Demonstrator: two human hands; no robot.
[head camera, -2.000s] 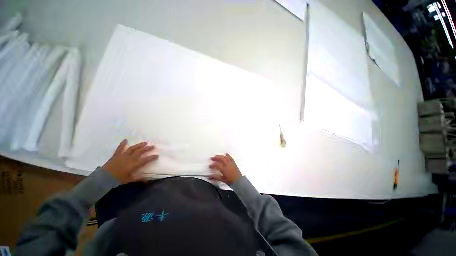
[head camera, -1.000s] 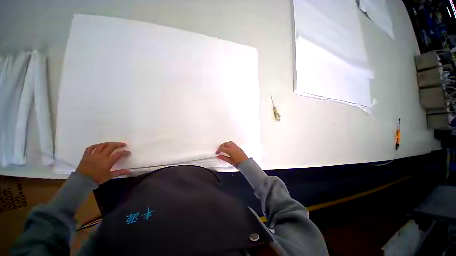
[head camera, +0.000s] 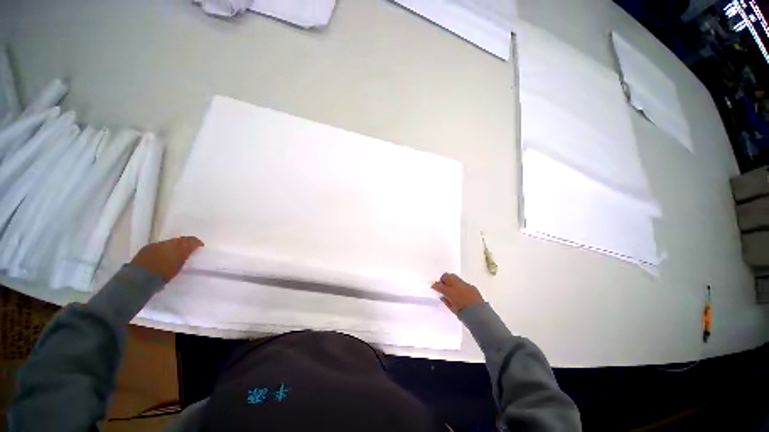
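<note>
A stack of large white sheets (head camera: 329, 186) lies in front of me at the table's near edge. The near part of the top sheet is folded over into a flat band, with a grey shadow line along it. My left hand (head camera: 171, 256) holds the left end of this fold, its fingertips partly hidden. My right hand (head camera: 458, 292) holds the right end with bent fingers. Several narrow folded white paper strips (head camera: 97, 202) lie fanned at the left.
A pale awl (head camera: 489, 256) lies right of the sheets. Another white sheet stack (head camera: 582, 186) is further right. An orange-handled tool (head camera: 707, 316) lies near the right edge. A brown carton (head camera: 21, 325) is below left. Brown bags (head camera: 752, 219) are at far right.
My hands have moved away from the near edge of the stack, and the top sheet's near part is now folded over between them. The head view has shifted.
</note>
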